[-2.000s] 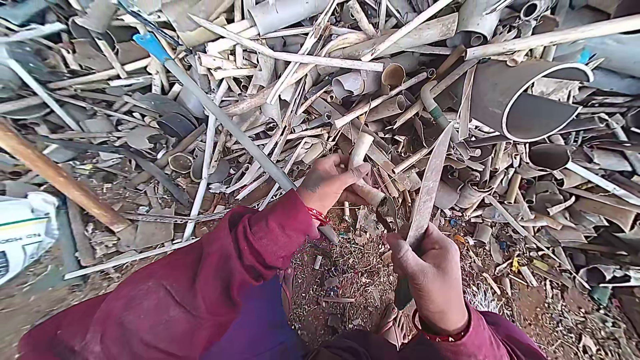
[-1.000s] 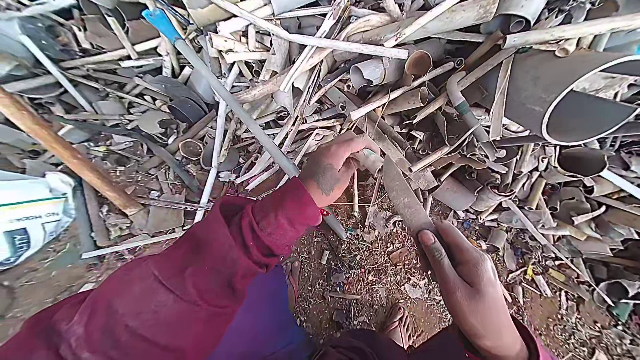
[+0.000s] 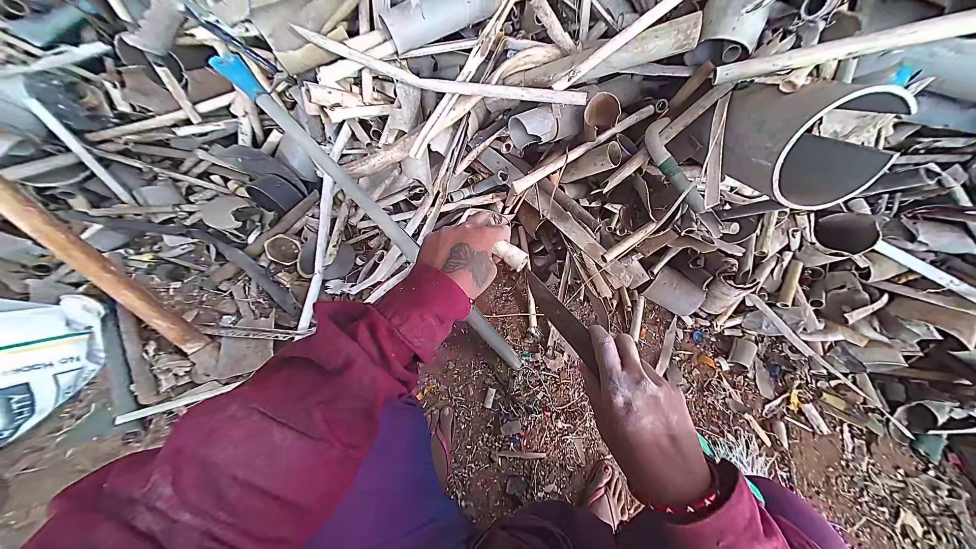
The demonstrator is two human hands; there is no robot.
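My left hand (image 3: 467,255), in a maroon sleeve, is closed around a short whitish piece of plastic pipe (image 3: 511,255), whose end sticks out toward the right. In my right hand (image 3: 640,404) is a long flat blade (image 3: 563,320), with its tip just below the pipe's end; whether the two touch I cannot tell. My palm hides the blade's handle. A long grey pipe (image 3: 343,179) with a blue end slants down beneath my left wrist and comes out below it.
A heap of broken pipes and strips fills the far side, including a large split grey pipe (image 3: 751,145) at the right. A wooden pole (image 3: 99,267) and a white printed sack (image 3: 46,351) lie at the left. My sandalled feet are on littered soil.
The blade pointed steeply upward two seconds ago, then lay against the pipe piece one second ago; now its tip is lower. My left hand still holds the piece, which has turned.
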